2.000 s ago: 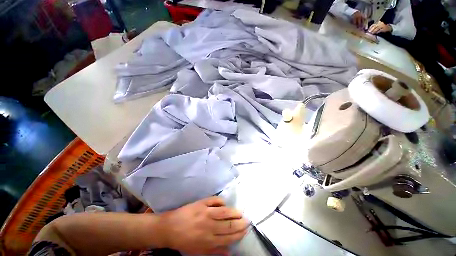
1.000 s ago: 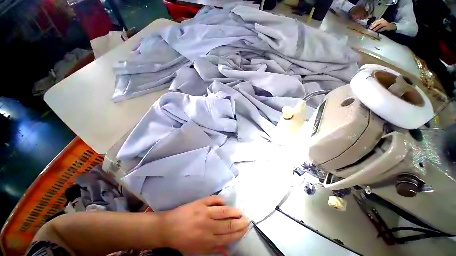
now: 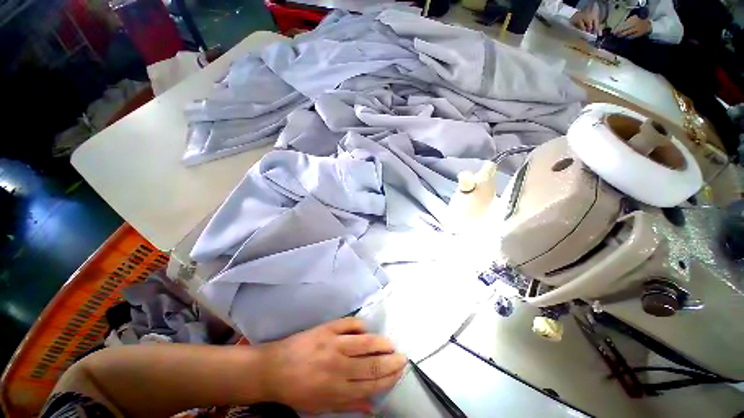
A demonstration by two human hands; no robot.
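My left hand [image 3: 330,367] lies palm down at the near table edge, fingers together on the near edge of a light grey garment piece [image 3: 302,282]. Its thumb is hidden. The piece runs toward the sewing machine head [image 3: 563,216], where white lamp glare washes out the cloth at the needle. More grey cloth [image 3: 391,98] is heaped behind. A long dark narrow thing [image 3: 436,390], perhaps a blade, lies just right of my fingertips, cut off by the bottom edge. My right hand is not in view.
Black-handled shears [image 3: 653,375] lie right of the needle. A white tape roll [image 3: 635,155] sits on the machine head. An orange crate [image 3: 77,314] with dark grey cloth stands lower left. Another person's hands [image 3: 608,24] work at the top right.
My left hand has stayed in nearly the same place. The cloth edge right of my fingertips has shifted slightly under the lamp. The other person's hands have moved.
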